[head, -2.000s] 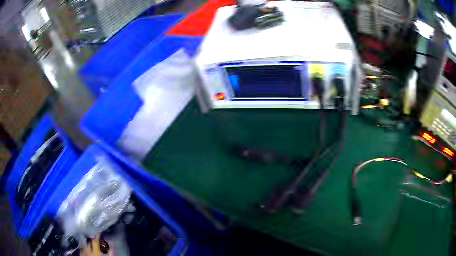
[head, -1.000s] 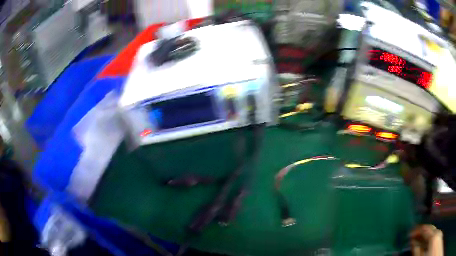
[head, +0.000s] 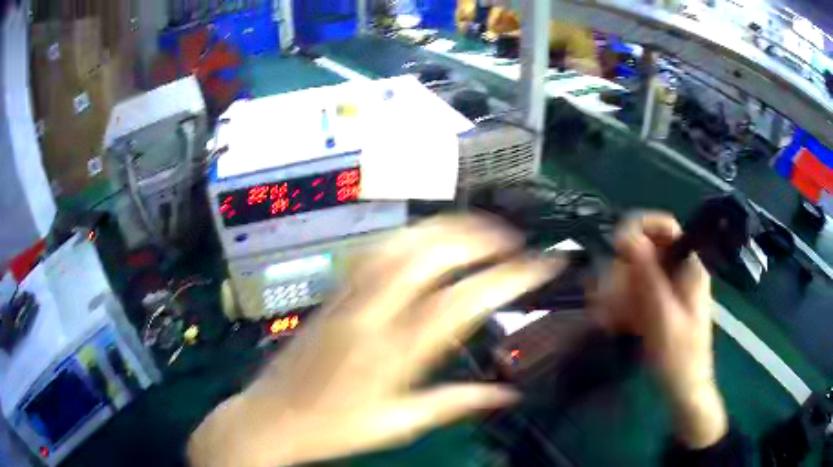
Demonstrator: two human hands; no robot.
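Observation:
My left hand (head: 384,356) is large and blurred in the middle, in front of the meters. Its fingers are spread and nothing shows in it. My right hand (head: 662,310) is at the right with its fingers closed on a black cube power socket (head: 722,228), blurred, at its upper right. Dark cord or sleeve below the right hand is too blurred to tell apart. A brown extension socket (head: 548,342) with a red light lies between the hands, partly hidden.
The power meter (head: 292,196) with red digits stands on the electronic load (head: 297,283), with white paper (head: 411,164) over its front. A grey vented box (head: 498,160) is behind. The white tester (head: 64,392) and loose wires (head: 173,319) are left. A metal post (head: 534,64) stands behind.
The view has swung right, so the white tester has moved to the lower left. Both hands are now large in view, and the black cube power socket shows in the right one.

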